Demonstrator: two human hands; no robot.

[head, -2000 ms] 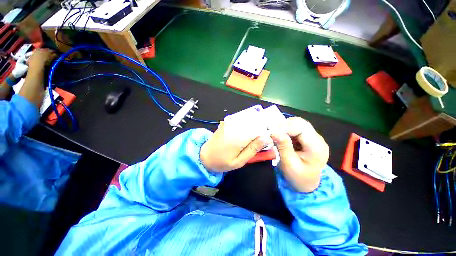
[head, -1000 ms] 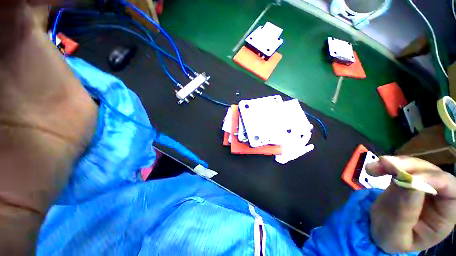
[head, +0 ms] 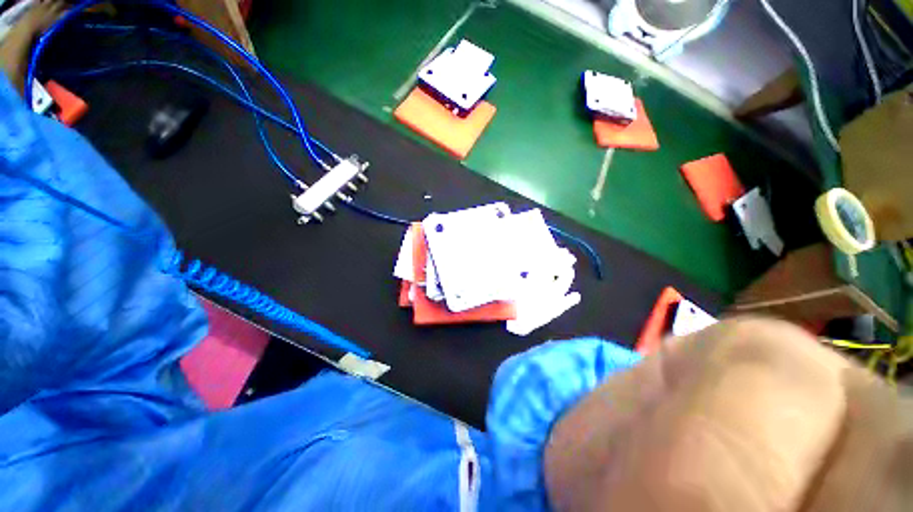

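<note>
A device unit [head: 471, 250] with a white underside and dark corner dots lies on the black bench mat in front of me. Several white pieces overlap beside it, and an orange-red foam pad [head: 466, 311] shows under it. My right hand [head: 701, 430] is bare, blurred and very close to the camera at the lower right. Its fingers and anything in them cannot be made out. It partly hides another white unit [head: 691, 318] on an orange-red pad [head: 657, 322]. My left hand is out of the picture; only its blue sleeve [head: 80, 230] shows.
A silver block [head: 330, 188] with blue cables lies left of the unit. A coiled blue cord [head: 260, 304] runs along the bench edge. Units on orange pads [head: 445, 120] sit on the green surface. A mouse [head: 172, 128], tape roll [head: 844, 220] and part of a person's hand [head: 22, 40] show.
My left hand has left the picture. My right hand has come close to the camera, and the thin pale piece it held is no longer visible. The unit pile now lies released on the mat.
</note>
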